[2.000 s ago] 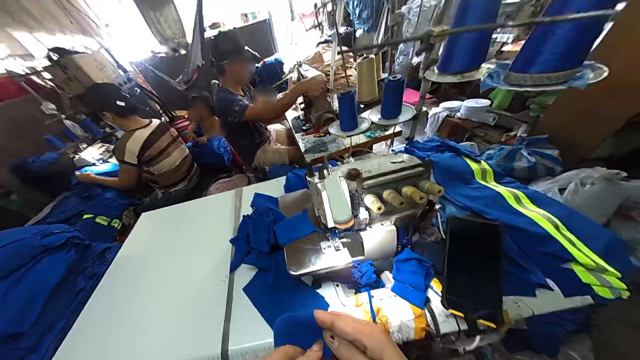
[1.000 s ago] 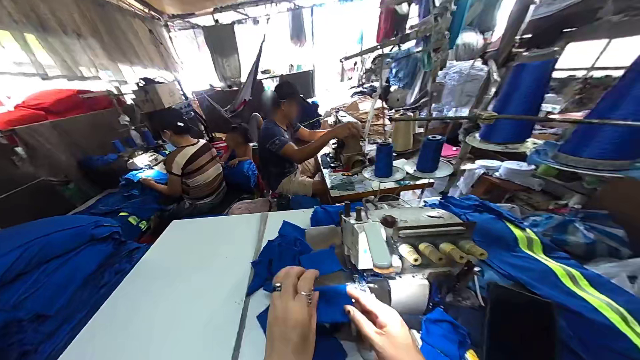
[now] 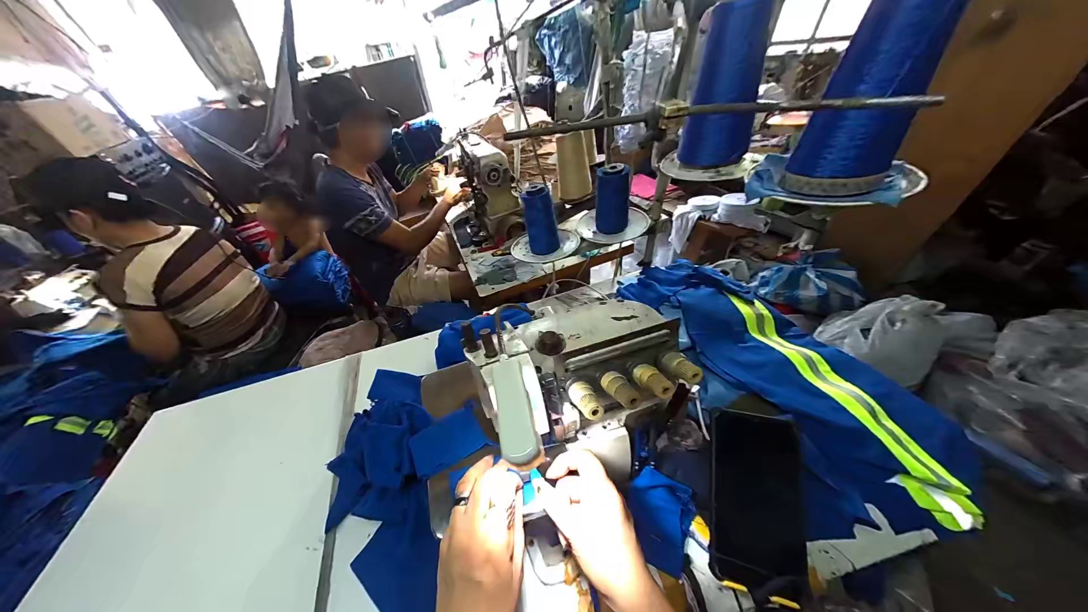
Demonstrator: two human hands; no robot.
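Note:
My left hand (image 3: 484, 531) and my right hand (image 3: 595, 518) meet at the needle area of an overlock sewing machine (image 3: 586, 331). Between their fingertips is a small piece of blue fabric (image 3: 529, 486), mostly hidden by the fingers. A ring shows on my left hand. Left of the machine, cut blue fabric pieces (image 3: 387, 459) lie in a loose heap on the white table (image 3: 229, 476). More blue fabric (image 3: 661, 514) lies just right of my right hand. Tension knobs (image 3: 650, 381) line the machine's front.
A black phone (image 3: 756, 493) stands at the right, before a blue garment with reflective tape (image 3: 816, 391). Blue thread cones (image 3: 727, 85) sit on a stand above. Three people are beyond the table, one at another sewing machine (image 3: 489, 183). Plastic bags (image 3: 892, 336) lie at the far right.
Both hands have moved in to the needle area, their fingertips now close together; one second ago they were farther apart over the blue cloth. The view has shifted.

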